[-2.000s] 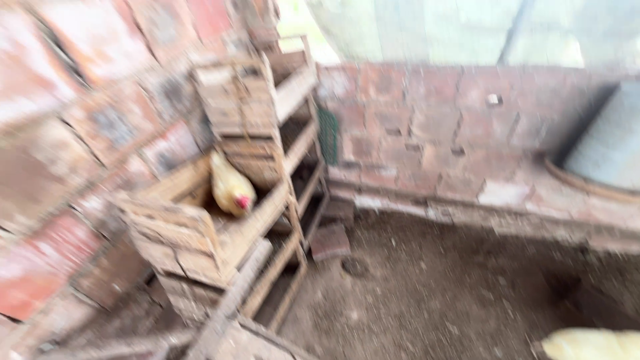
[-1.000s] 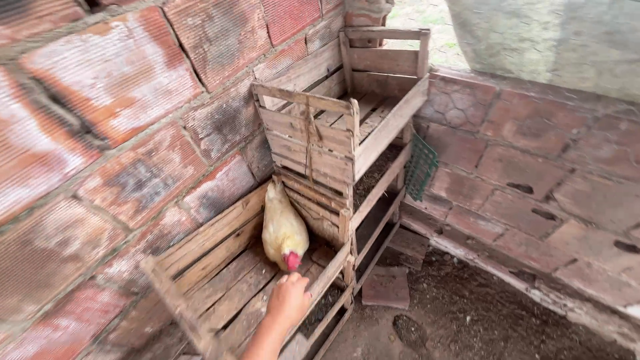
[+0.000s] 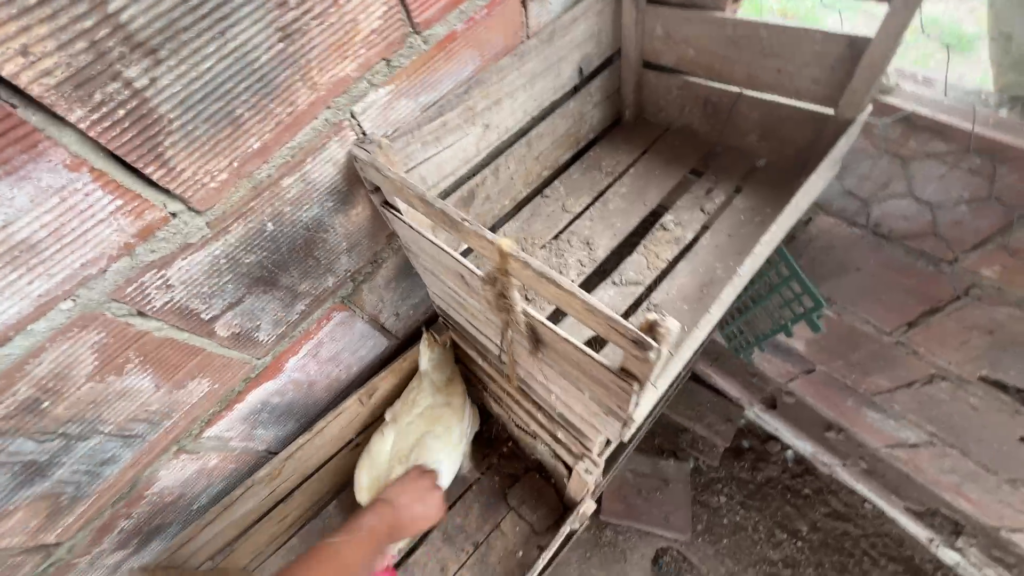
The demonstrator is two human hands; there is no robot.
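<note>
A pale cream hen (image 3: 424, 432) stands or crouches in the lower wooden slatted crate (image 3: 320, 448), its narrow tail end toward the brick wall and the upper crate. My left hand (image 3: 414, 500) reaches in from the bottom and lies against the hen's lower body; its fingers are partly hidden and slightly blurred, so I cannot tell whether they grip. A bit of pinkish red (image 3: 387, 566) shows under my forearm at the bottom edge. My right hand is out of view.
An upper wooden crate (image 3: 768, 248) with dirt on its slats juts out beside the hen, its front board (image 3: 512, 256) tied with twine. The ribbed brick wall (image 3: 264, 240) runs along the left. A green plastic basket (image 3: 772, 304) and a loose tile (image 3: 648, 496) are on the right.
My left hand, out of view two seconds ago and near the hen's red-combed head one second ago, is now against its body. The view has moved closer to the crates.
</note>
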